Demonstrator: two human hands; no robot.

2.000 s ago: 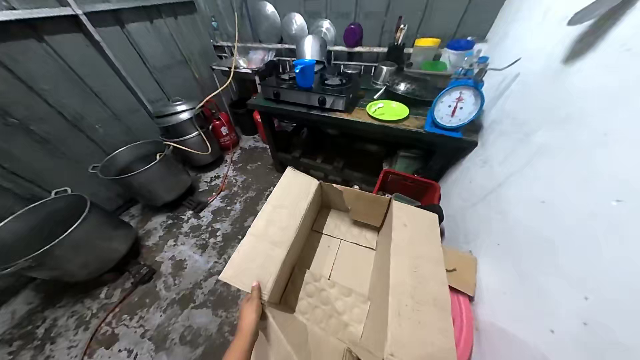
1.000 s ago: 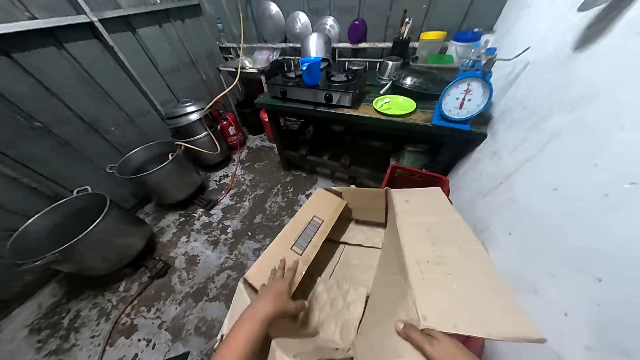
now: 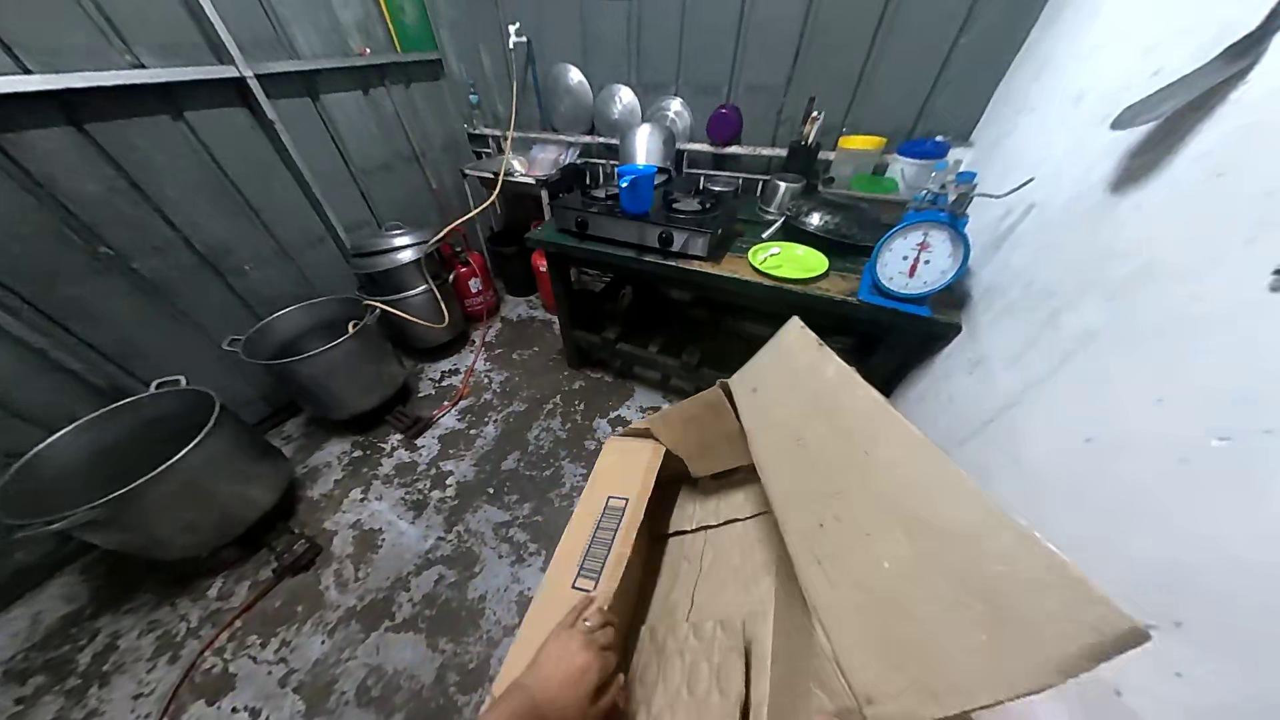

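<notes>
An opened cardboard box point(image 3: 700, 580) fills the lower middle of the head view, its inside showing flat cardboard pieces. My left hand point(image 3: 580, 655) rests on the box's left side, just below a printed barcode, with its fingers bent against the cardboard; whether it grips the edge is not clear. A large flap point(image 3: 920, 540) stretches out to the right. Of my right hand no clear part shows; the flap and the bottom edge of the view may cover it.
Large metal pots point(image 3: 150, 470) stand on the wet-looking floor at left, with a red hose between them. Behind the box is a table point(image 3: 620, 250) bearing a gas stove point(image 3: 650, 225), a green plate point(image 3: 788, 261) and a blue dial scale point(image 3: 917, 258). A white wall bounds the right.
Two seconds ago the left side flap lay outward; now the barcoded side shows. My right hand, seen on the right flap one second ago, has gone from clear view. The red crate is now hidden.
</notes>
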